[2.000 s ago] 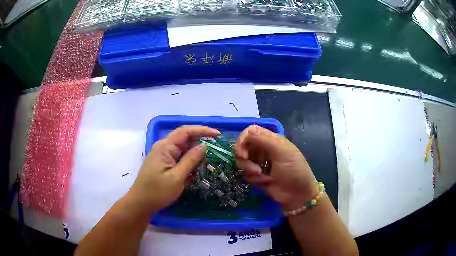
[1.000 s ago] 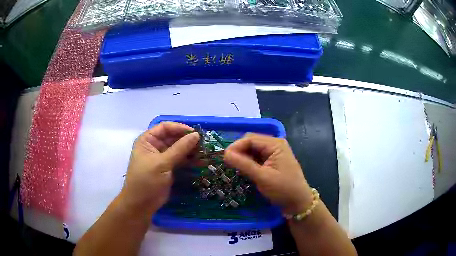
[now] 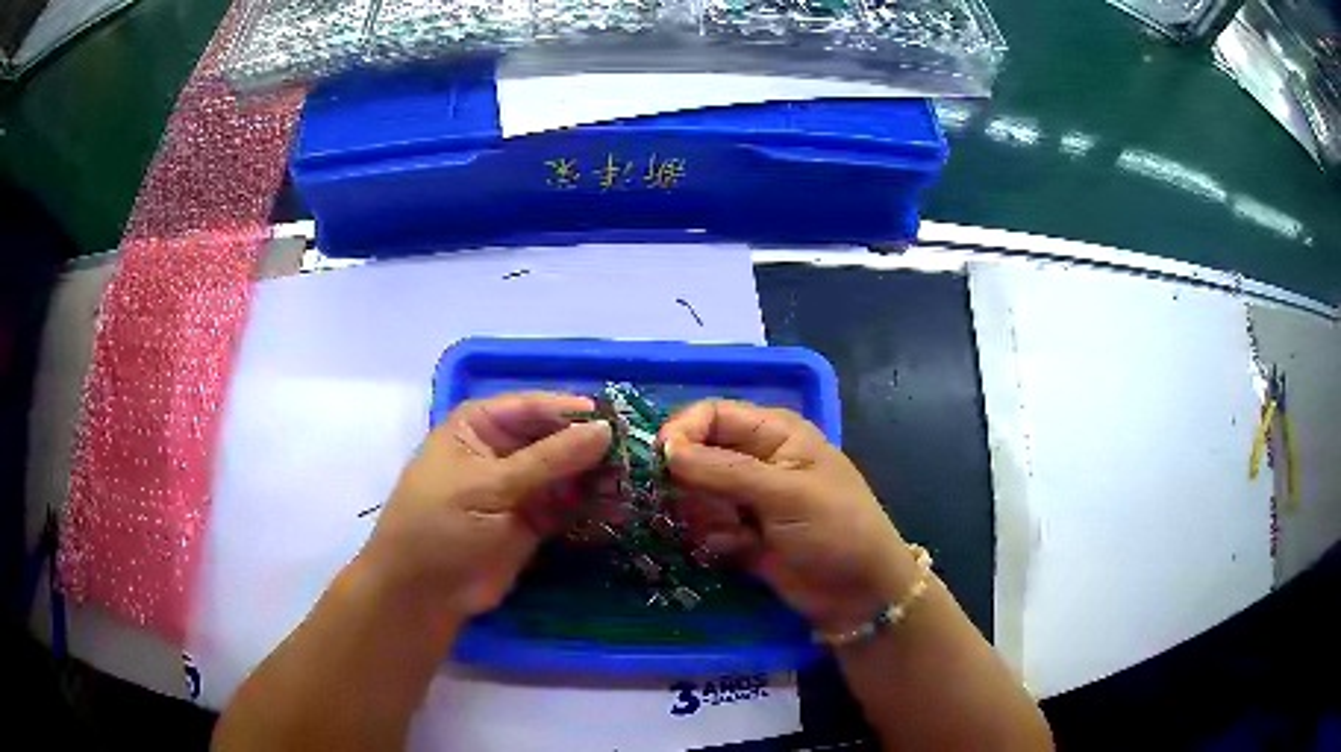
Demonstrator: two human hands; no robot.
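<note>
My bare left hand and bare right hand are close together over the shallow blue tray. The fingertips of both hands pinch a small green board panel piece from its two sides; its exact outline is blurred. Below it, a heap of small circuit boards with silver metal parts lies in the tray, partly hidden by my fingers. Green pieces cover the tray's floor around the heap.
Behind the tray stands a long blue bin bearing a clear compartment tray. Pink bubble wrap lies at the left. A black mat and a white sheet lie at the right, with yellow-handled pliers at the far right.
Both hands were apart over the tray, the left holding green pieces; they have now come together lower over the heap, and the right fingertips have closed on the piece.
</note>
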